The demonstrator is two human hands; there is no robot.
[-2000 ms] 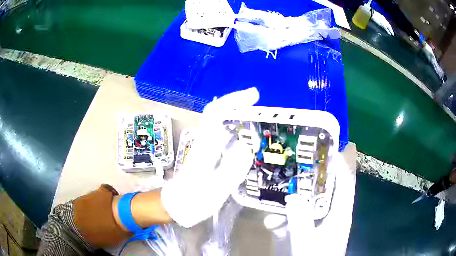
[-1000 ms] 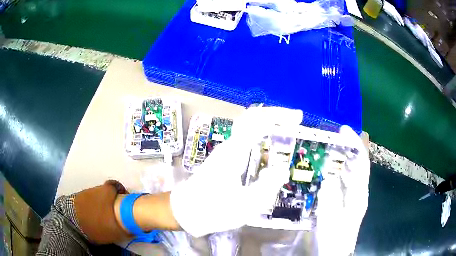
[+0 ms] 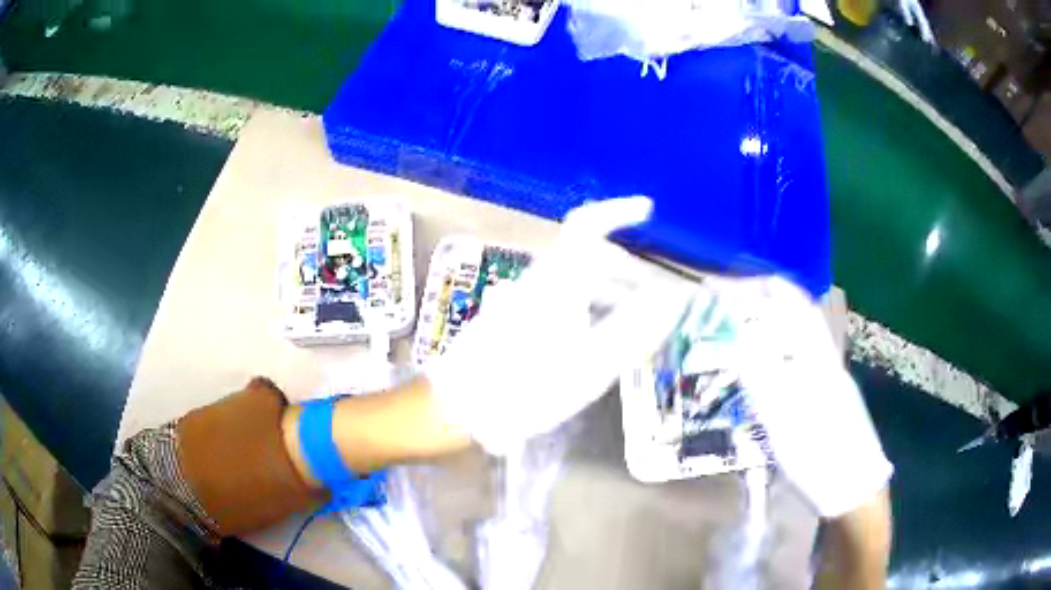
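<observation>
An open white socket housing with a green circuit board and black block lies on the beige board at the right. My gloved right hand covers its right side. My gloved left hand reaches over its upper left, fingers blurred. A slim dark thing, perhaps a tool, shows between my hands at the blue stack's edge; whether a hand grips it is unclear. A second open housing is partly hidden by my left hand. A third lies at the left with its board showing.
The blue sheet stack stands behind, with another housing and a clear plastic bag on top. Bagged cords run toward the front edge. A green belt passes behind. A dark tool tip shows at the far right.
My hands have shifted from gripping the housing's sides to above its upper part, and it sits slightly lower in relation to them. The slim dark thing now shows. The view has shifted.
</observation>
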